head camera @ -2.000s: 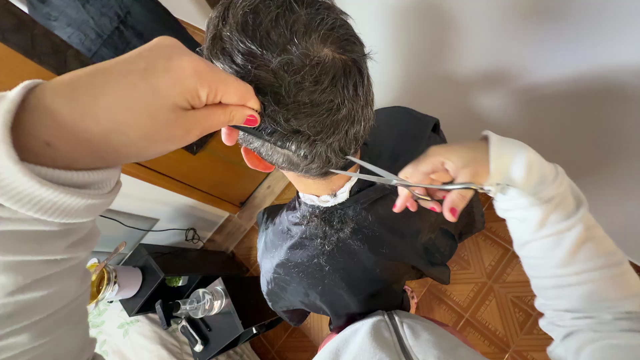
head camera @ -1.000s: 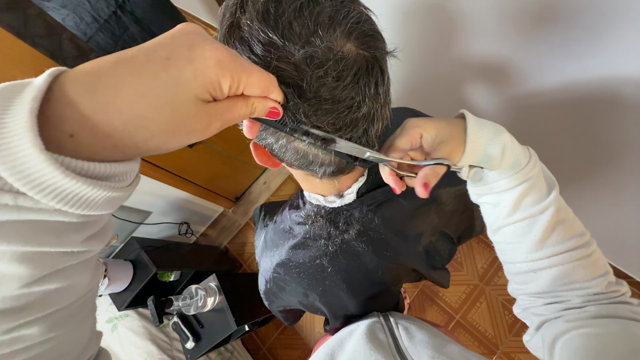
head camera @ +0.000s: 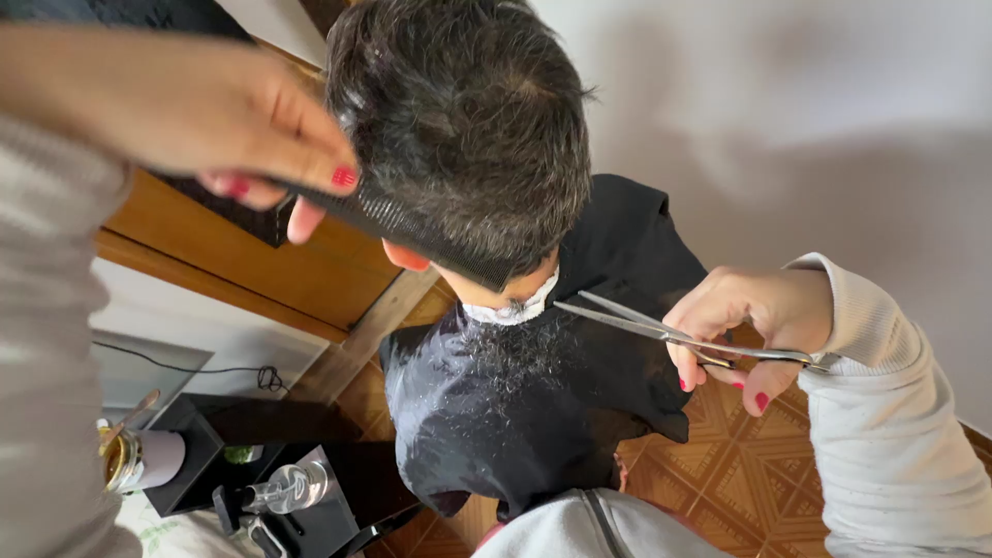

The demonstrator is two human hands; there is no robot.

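Observation:
A black comb (head camera: 418,232) is held in my left hand (head camera: 232,124), its toothed end lying across the hair at the back of a seated person's head (head camera: 465,124), above the nape. My right hand (head camera: 744,325) grips a pair of metal hairdressing scissors (head camera: 659,328) by the finger rings. The blades are parted and point left, just right of the white neck strip (head camera: 515,310) and apart from the comb. A black cape (head camera: 511,418) covers the person's shoulders and back, with cut hair scattered over it.
At the lower left, a black shelf unit (head camera: 194,465) bears a clear spray bottle (head camera: 291,488) and an open jar (head camera: 128,461). A black cable (head camera: 186,368) runs along the wall behind it. Wooden furniture (head camera: 256,256) is at left, a pale wall (head camera: 790,139) at right, and patterned floor (head camera: 744,457) below.
The scissors, against the comb one second ago, are now apart from it, to its right, with blades parted. The comb now slants down over the hair near the nape.

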